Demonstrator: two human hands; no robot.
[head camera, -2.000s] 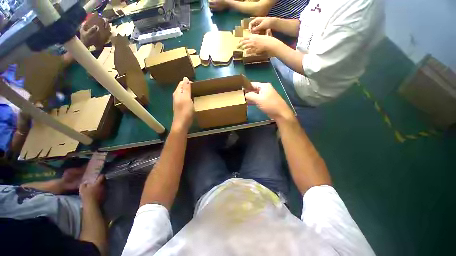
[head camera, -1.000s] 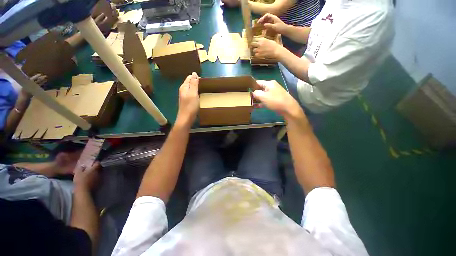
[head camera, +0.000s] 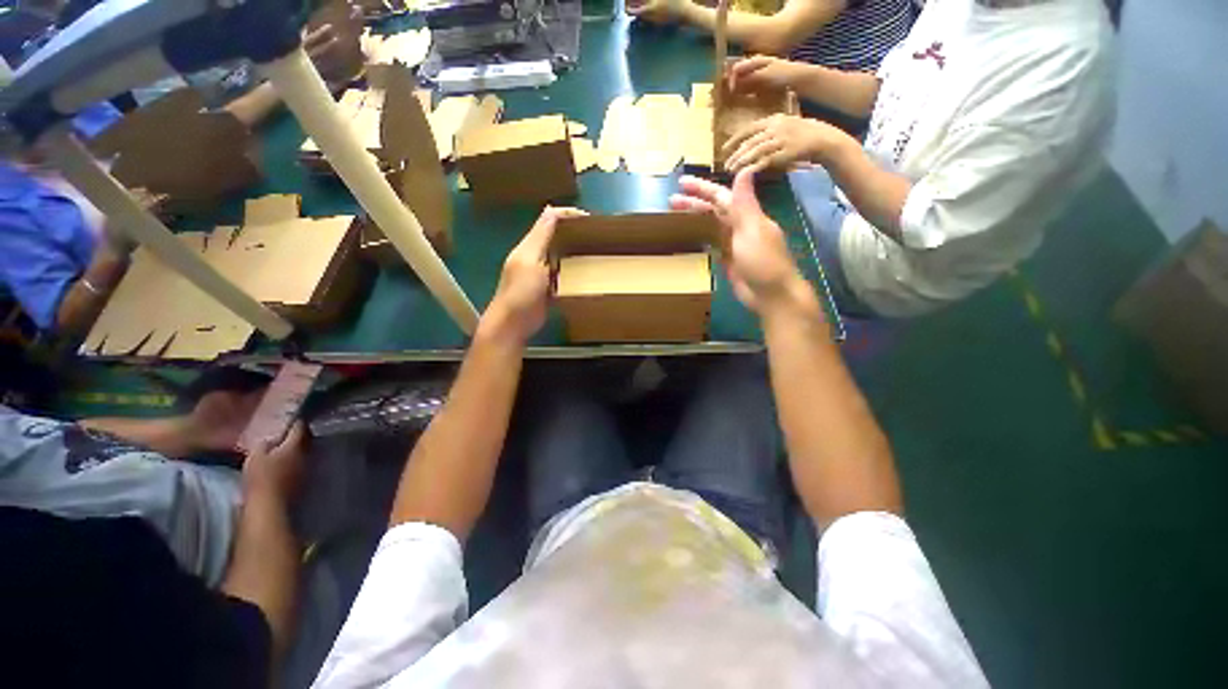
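Observation:
A brown mailer box (head camera: 633, 299) stands near the bench's front edge in front of me. Its box lid (head camera: 638, 232) is raised at the back. My left hand (head camera: 528, 280) is at the box's left end, fingers on the upper left corner of the lid. My right hand (head camera: 749, 249) is at the right end, with its fingers apart and pointing away from me, the palm beside the lid's right edge. Whether the right palm touches the box is hard to tell.
Box blanks (head camera: 222, 283) are stacked at left. A partly folded box (head camera: 519, 159) and flat cartons (head camera: 644, 132) lie beyond mine. Cream posts (head camera: 370, 189) rise at left. A person (head camera: 990, 148) at right folds a box. A person at lower left holds a pinkish slab (head camera: 279, 405).
My right hand has opened and its fingers have come off the box's right end. My left hand has stayed at the left end. The view has shifted a little.

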